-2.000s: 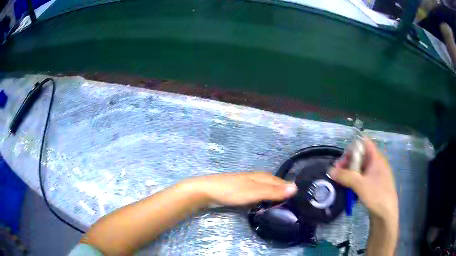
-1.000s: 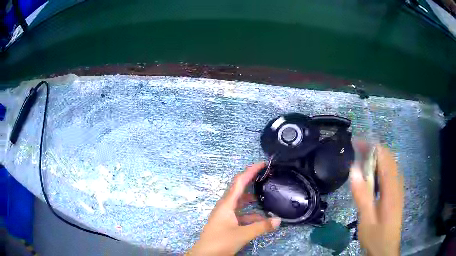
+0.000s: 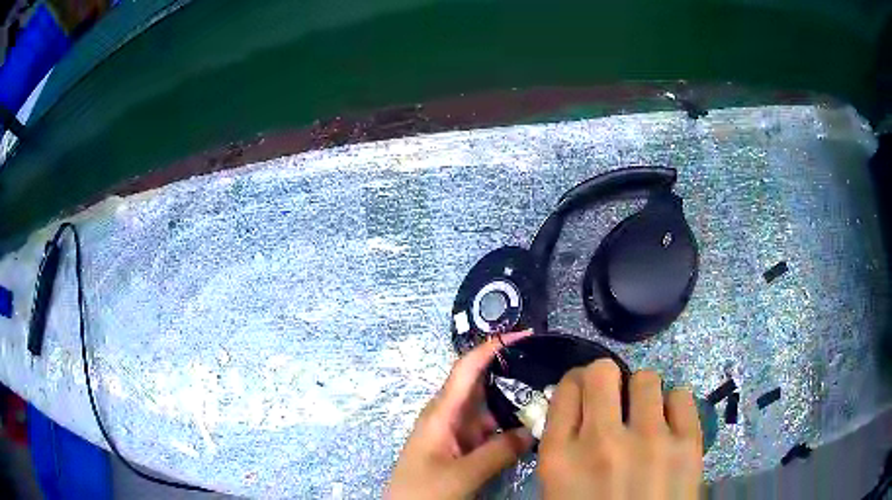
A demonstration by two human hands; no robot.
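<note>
Black over-ear headphones lie on the bench, with the headband (image 3: 602,184) curving away at the top and one closed cup (image 3: 647,273) on the right. The round black baffle plate (image 3: 494,301) with a silver ring lies left of the headband. An open ear cup housing (image 3: 557,354) is nearest me. My left hand (image 3: 460,430) grips its left rim, close to thin wires. My right hand (image 3: 621,430) is over the cup, closed on a whitish-wrapped tool, likely the pliers (image 3: 536,410), whose metal end is inside the cup. The rest of the tool is hidden by my fingers.
The bench (image 3: 245,293) has a whitish covering. Small black strips (image 3: 771,397) lie at the right, near a partly hidden teal piece (image 3: 708,422). A black stick tool (image 3: 43,298) with a cable lies far left. The green conveyor belt (image 3: 440,54) runs behind.
The right hand has moved left from beside the headphones to over the open cup, bringing the tool inside. The baffle plate now lies lower and further left. The black strips have come into view.
</note>
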